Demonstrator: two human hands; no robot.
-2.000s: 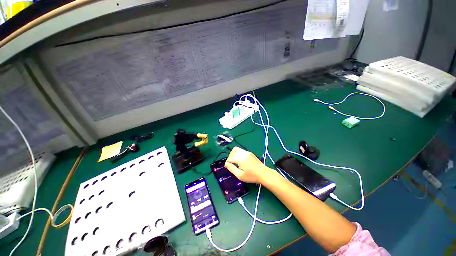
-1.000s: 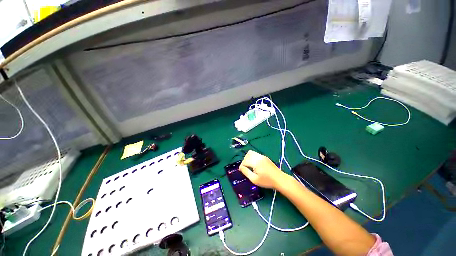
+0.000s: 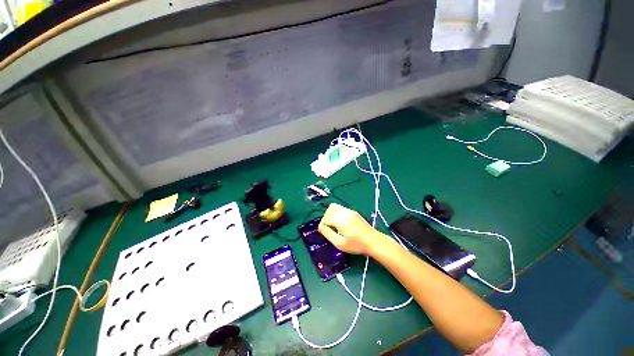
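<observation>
My right hand [image 3: 343, 228] reaches in from the lower right in a pink sleeve, fingers curled over the upper part of the dark-screened test phone [image 3: 324, 254]. Whether it holds anything small is hidden. A second test phone [image 3: 284, 284] with a brighter list screen lies just left of it. Both have white cables plugged into their lower ends. The third phone [image 3: 432, 245], larger and black, lies beyond my right forearm. The round black case [image 3: 226, 338] is open at the bottom edge, partly cut off. My left hand is out of the picture.
A white tray [image 3: 182, 279] with round pockets lies at left. Behind the phones are a black stand [image 3: 264, 208] with a yellow part and a white power strip [image 3: 338, 157]. A small black round item [image 3: 437, 207] lies near the third phone. Stacked white trays [image 3: 575, 115] stand at right.
The view swung right, then back left. The yellow part on the black stand points a different way from before. My right hand stays over the dark-screened phone.
</observation>
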